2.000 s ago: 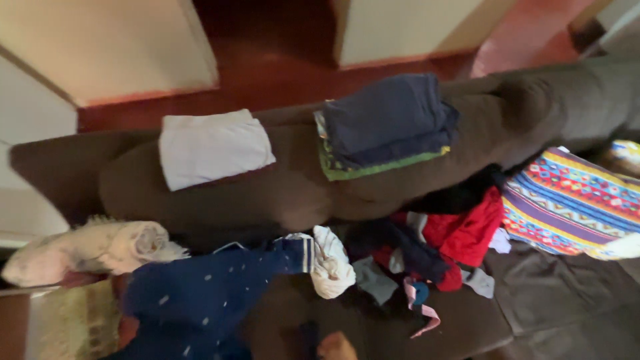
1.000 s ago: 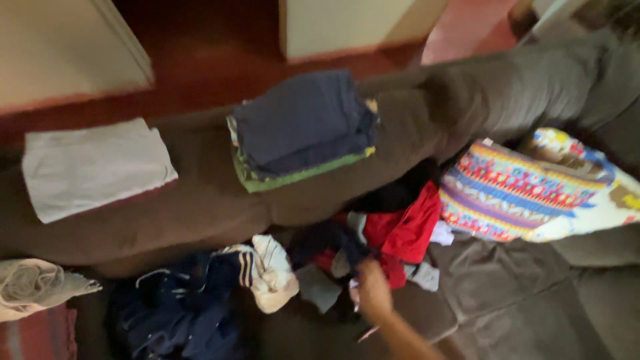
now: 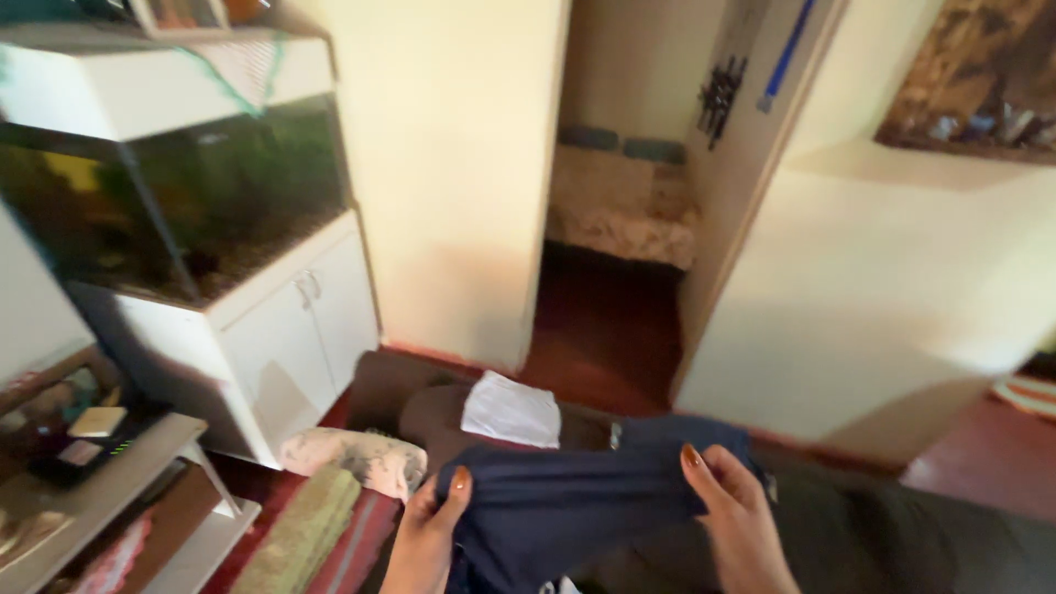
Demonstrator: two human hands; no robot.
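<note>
A dark navy garment (image 3: 569,503) is stretched between my two hands, its upper edge running from one to the other. My left hand (image 3: 433,524) pinches its left corner with thumb and fingers. At its right end, my right hand (image 3: 734,511) grips the cloth the same way. Behind it, a folded white cloth (image 3: 511,410) lies on the back of the dark sofa (image 3: 866,520), with folded dark blue clothes (image 3: 685,433) to its right. The lower part of the held garment runs out of the frame, and it hides much of the sofa seat.
At the left, a rolled pale patterned blanket (image 3: 355,454) lies near a folded green textile (image 3: 301,528). An aquarium (image 3: 190,190) rests on a white cabinet (image 3: 289,355). A low shelf unit (image 3: 107,478) stands at lower left. Behind the sofa is an open doorway (image 3: 610,330).
One second ago a hand reached into the clothes on the seat; now both hands hold a navy garment up between them. The view has swung up and to the left.
</note>
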